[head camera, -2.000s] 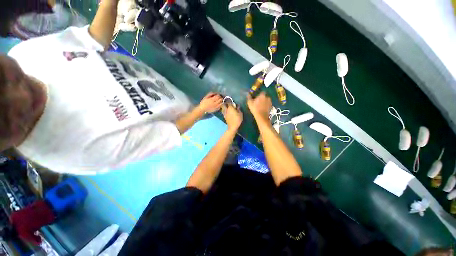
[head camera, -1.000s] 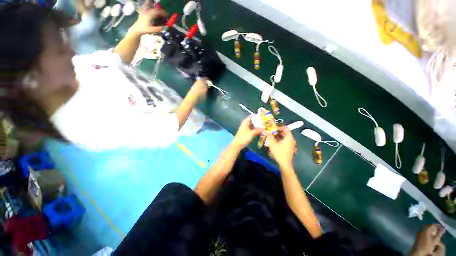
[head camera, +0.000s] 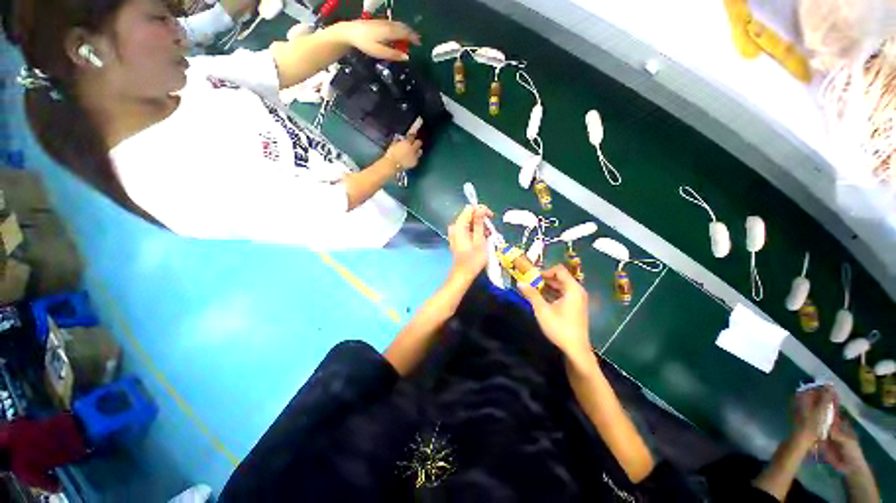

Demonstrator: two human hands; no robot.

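My left hand (head camera: 470, 241) is closed on the white cord (head camera: 472, 195) of a white body (head camera: 494, 267), in front of my torso at the belt's near edge. My right hand (head camera: 562, 307) pinches the lower end of a yellow-brown printed piece (head camera: 521, 266), which sits beside the white body. Whether piece and cord are joined is too small to tell. Just beyond my hands, several white bodies with cord loops and yellow-brown pieces (head camera: 622, 286) lie on the green belt.
A coworker in a white shirt (head camera: 246, 147) is at the left with a black jig (head camera: 378, 98). More units (head camera: 594, 128) lie beyond the pale strip. A white paper (head camera: 752, 339) lies at the right, near another person's hands (head camera: 825, 432). A blue bin (head camera: 116, 411) stands at lower left.
My hands first were low over the belt near the coworker's hand, then came up with a white body and yellow-brown piece. Now they are slightly farther apart. Another person's hands have entered at lower right.
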